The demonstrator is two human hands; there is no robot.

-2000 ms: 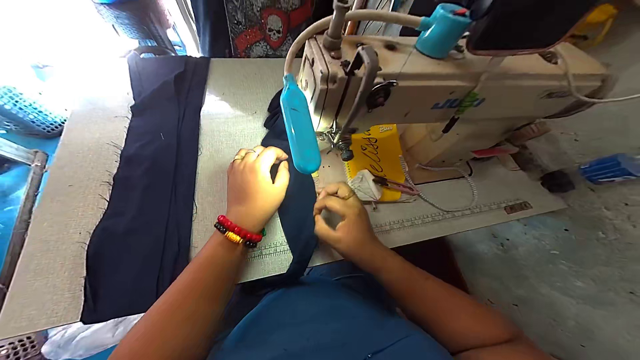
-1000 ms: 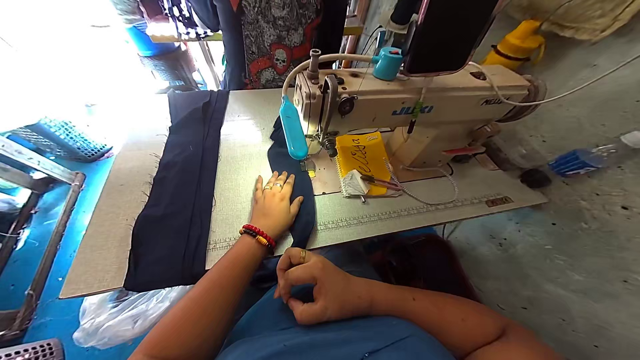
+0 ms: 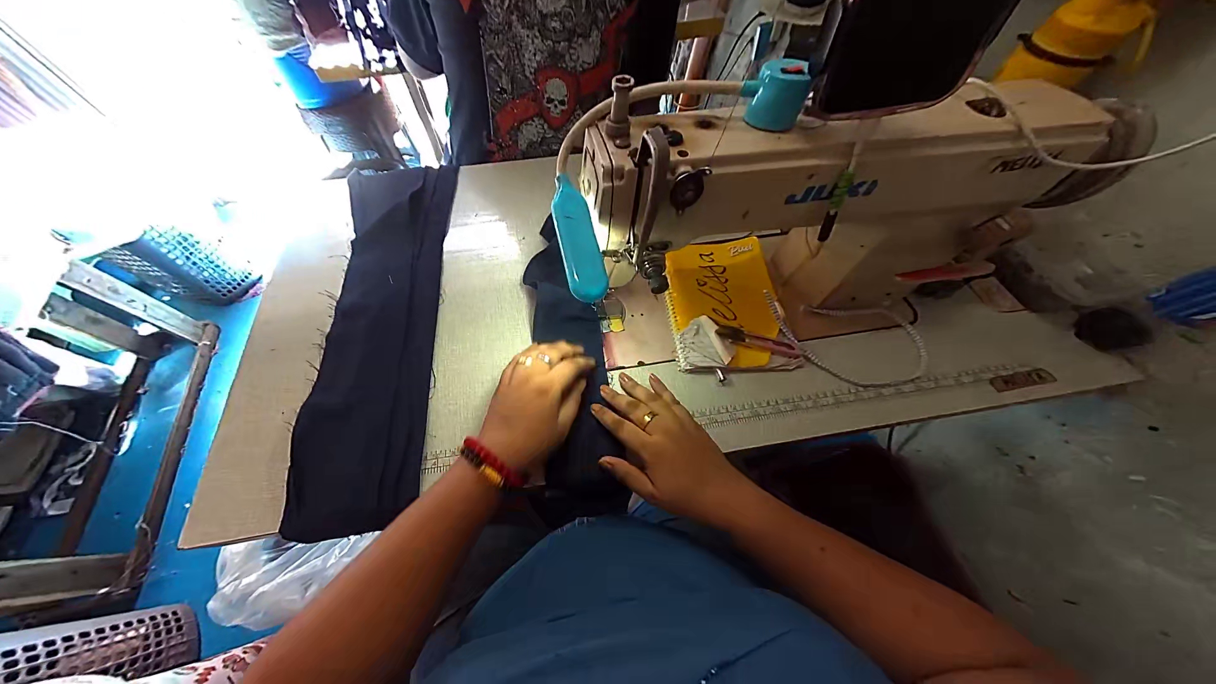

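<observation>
A strip of dark navy fabric lies on the sewing table, running under the head of a Juki sewing machine and over the front edge. My left hand, with a bead bracelet at the wrist, rests on this strip with bent fingers; whether it pinches the cloth cannot be told. My right hand lies palm down at the strip's right edge, its fingers spread. A turquoise lamp hangs by the needle area. More folded navy fabric with frayed edges lies to the left.
Right of the needle, a yellow spiral notebook bears handwriting and holds a white piece and pink-handled thread snips. A ruler tape runs along the front edge. A plastic bag and a perforated basket are below left.
My right hand has moved from near my body onto the table beside the strip, its fingers now spread out. My left hand's fingers, flat a second ago, are now bent.
</observation>
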